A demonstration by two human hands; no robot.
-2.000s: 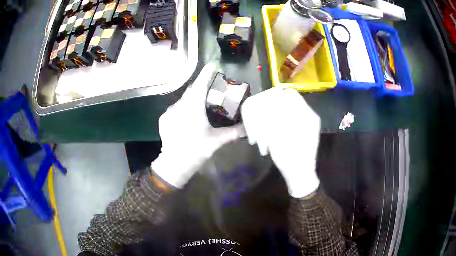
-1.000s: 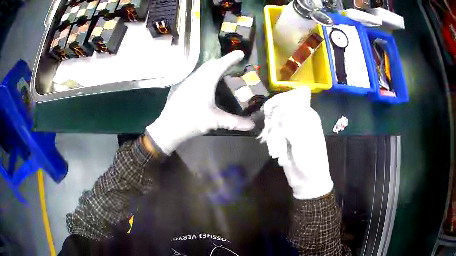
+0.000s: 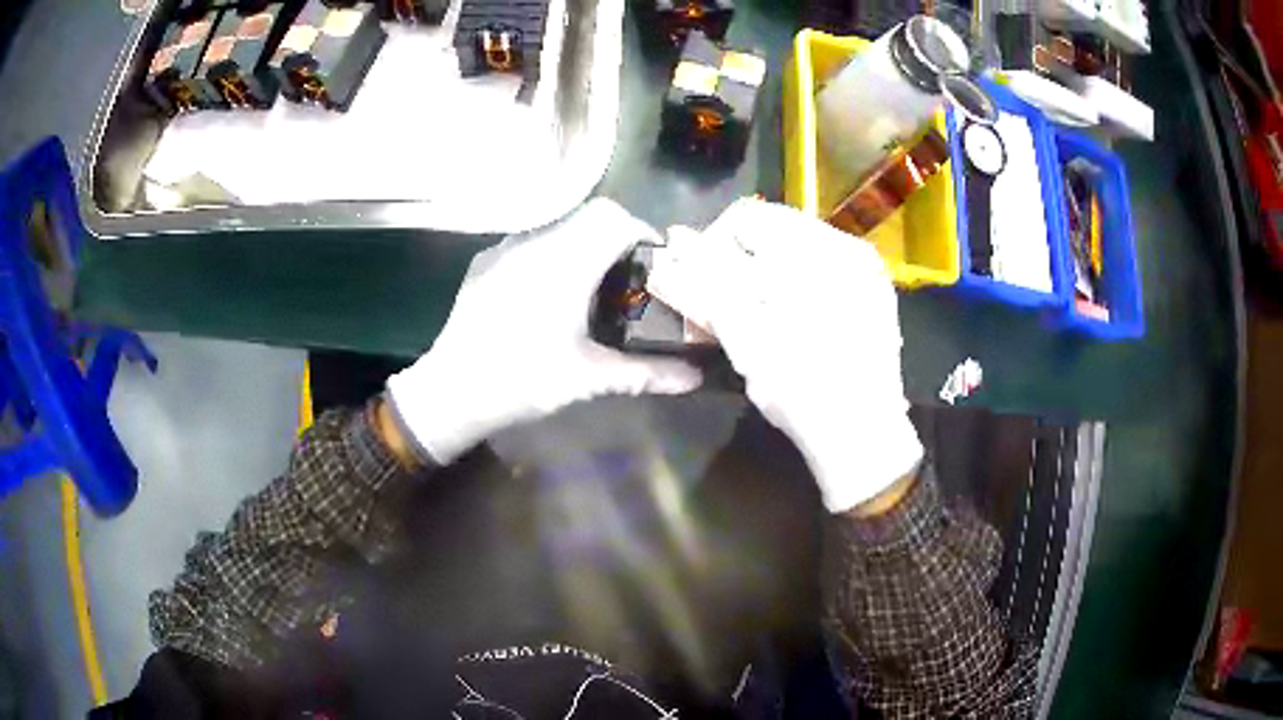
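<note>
A black coil block with copper at its left end lies at the bench's front edge, mostly hidden between my gloves. My white-gloved left hand curves around its left side, thumb along the front, and holds it. My white-gloved right hand lies over its right and top part with the fingertips on it. Whether the right fingertips pinch a small white piece or cloth cannot be told. Another coil block with pale squares on top stands just behind.
A metal tray at the back left holds several blocks. At the right are a yellow bin with a bottle and amber tape roll, and two blue bins. A white scrap lies nearby.
The block has turned, its copper end now facing left. My right hand has moved up and left over it; my left hand has closed in around it. The view has shifted.
</note>
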